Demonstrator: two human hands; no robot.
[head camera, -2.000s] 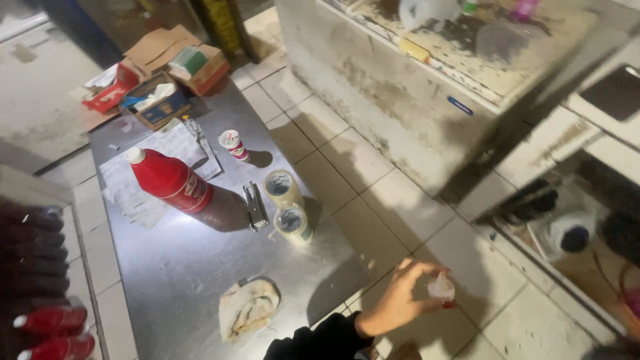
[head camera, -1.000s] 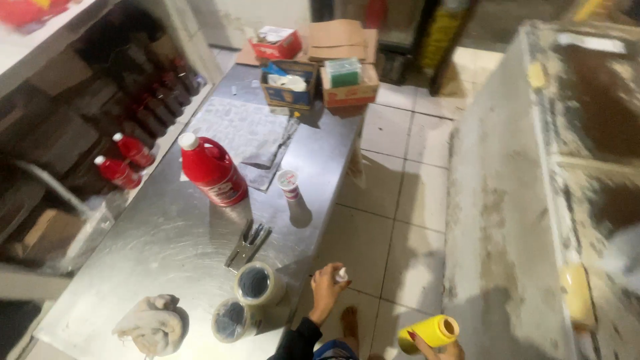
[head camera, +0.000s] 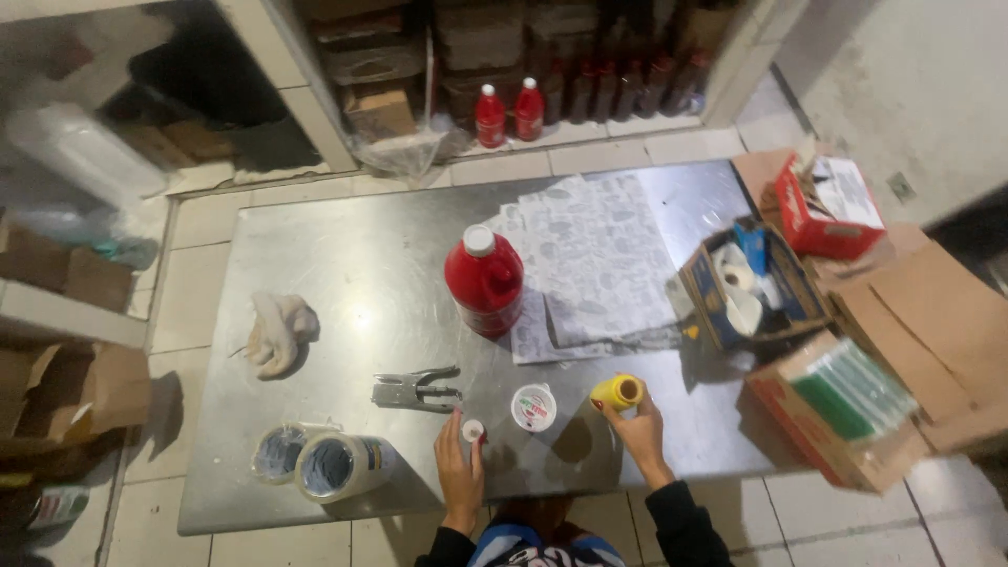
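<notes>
My left hand (head camera: 460, 466) holds a small white cap (head camera: 472, 430) between thumb and fingers at the front edge of the steel table (head camera: 354, 283). My right hand (head camera: 636, 429) is closed around a yellow squeeze bottle (head camera: 617, 391) whose open mouth faces up. Between the hands, a little farther back, stands a cup with a printed white lid (head camera: 534, 407). Left of it lies a metal plier stapler (head camera: 416, 390). Behind the cup stands a large red jug with a white cap (head camera: 484, 283), beside patterned paper sheets (head camera: 598, 260).
Rolls of clear tape (head camera: 335, 466) stand at the front left, with a crumpled cloth (head camera: 276, 335) behind them. On the right are a blue box of small items (head camera: 720, 315), a red box (head camera: 835, 236) and a carton with green packs (head camera: 827, 425). Red bottles (head camera: 490, 118) stand on a shelf beyond.
The view has turned strongly to face the table. The yellow bottle, low beside the table a second ago, is now over the table's front edge in my right hand. My left hand still holds the cap.
</notes>
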